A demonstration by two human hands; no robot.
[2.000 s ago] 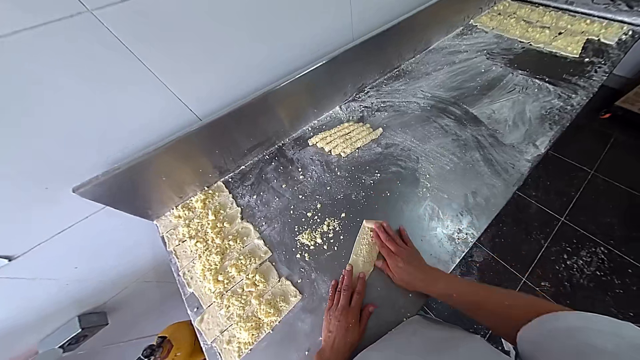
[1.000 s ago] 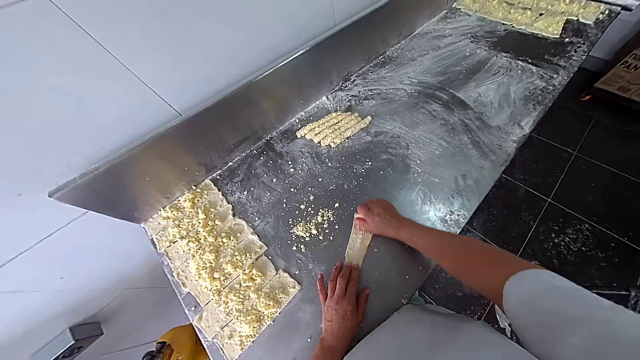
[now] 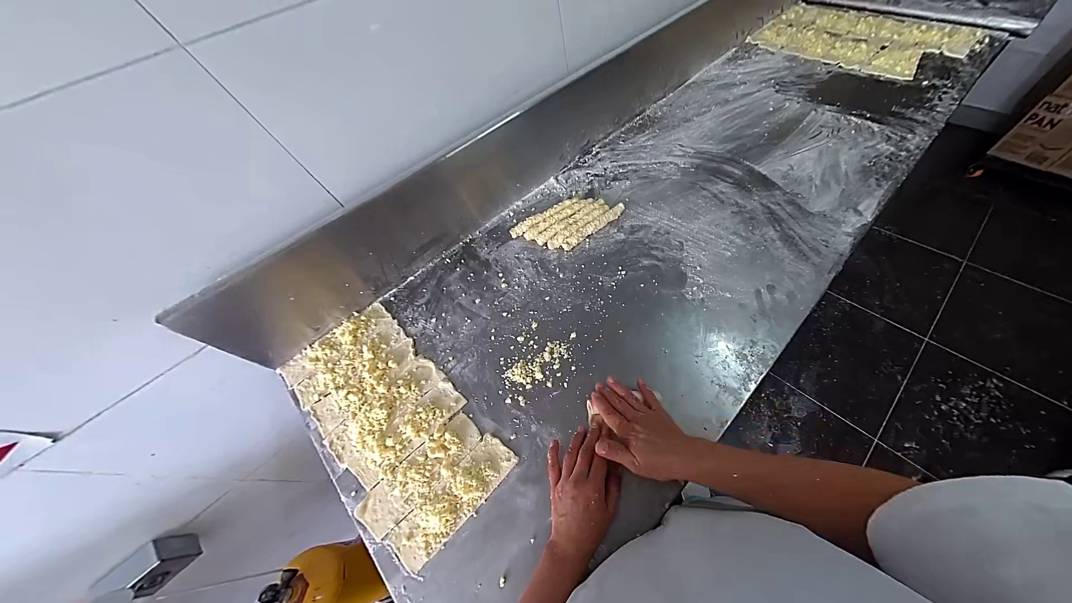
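Both my hands lie palm down on the steel worktop, near its front edge. My left hand (image 3: 582, 494) has its fingertips beside or just under my right hand (image 3: 638, 431). A piece of dough (image 3: 594, 410) shows only as a pale edge at my right fingertips; the hands hide the rest. Just beyond them is a small scatter of grated cheese-like crumbs (image 3: 538, 365). To the left, cut dough pieces topped with crumbs (image 3: 402, 435) lie side by side. Several crumb-coated dough sticks (image 3: 568, 224) lie close together farther up the worktop.
The steel backsplash (image 3: 435, 188) runs along the wall side. More crumb-topped dough (image 3: 867, 38) lies at the far end, past the floured worktop surface (image 3: 779, 167). Dark floor tiles (image 3: 997, 335) are at the right, with a printed carton (image 3: 1043, 134). A yellow object (image 3: 335, 574) stands below the left end.
The dough strip, visible between my hands before, is now mostly covered by them. My right hand has gone from a curled shape at the strip's far end to lying flat, close against my left hand.
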